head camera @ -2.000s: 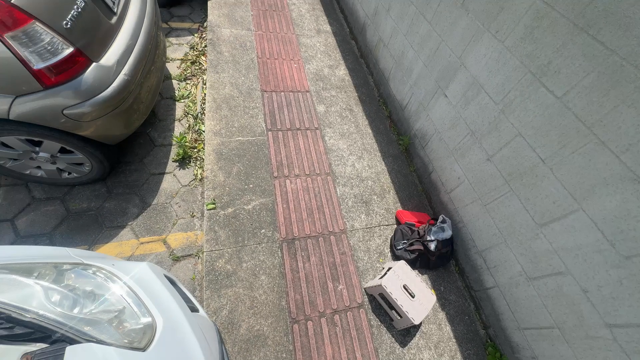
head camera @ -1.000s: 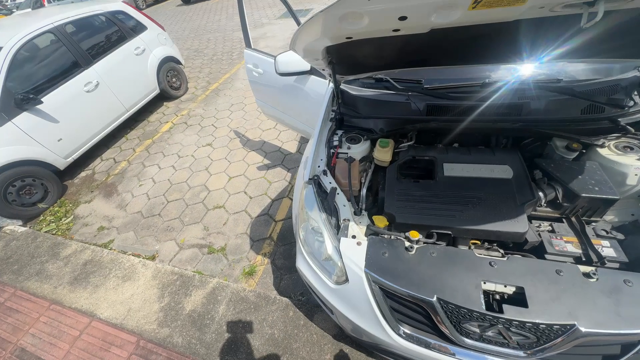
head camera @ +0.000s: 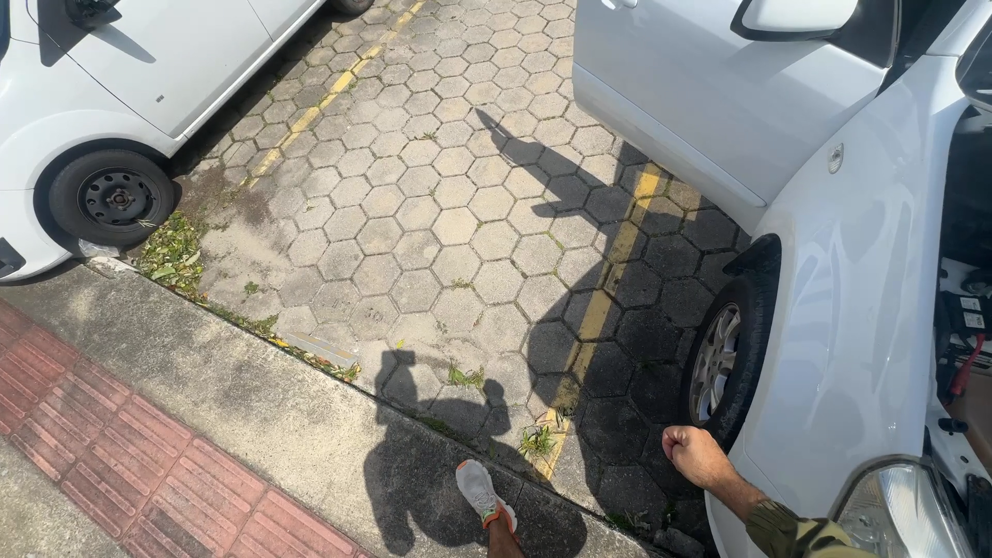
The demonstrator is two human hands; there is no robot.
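My right hand [head camera: 696, 457] is at the lower right, fingers curled in, with nothing visible in it. It hangs in front of the front tire [head camera: 736, 360] and beside the fender [head camera: 814, 372] of a white car. A camouflage sleeve [head camera: 798, 531] covers the forearm, near the car's headlight [head camera: 883, 508]. My left hand is out of view. One foot in a light running shoe [head camera: 482, 492] rests at the curb edge.
The white car's front door [head camera: 697, 101] stands open above the hexagonal pavers [head camera: 457, 225]. Part of its engine bay shows at the right edge. Another white car [head camera: 132, 70] is parked upper left. A concrete curb [head camera: 256, 387] and red tactile tiles [head camera: 155, 465] run along the lower left.
The view has swung from the walkway, past the open engine bay, to the paving beside the white car. My right hand and one foot have come into view.
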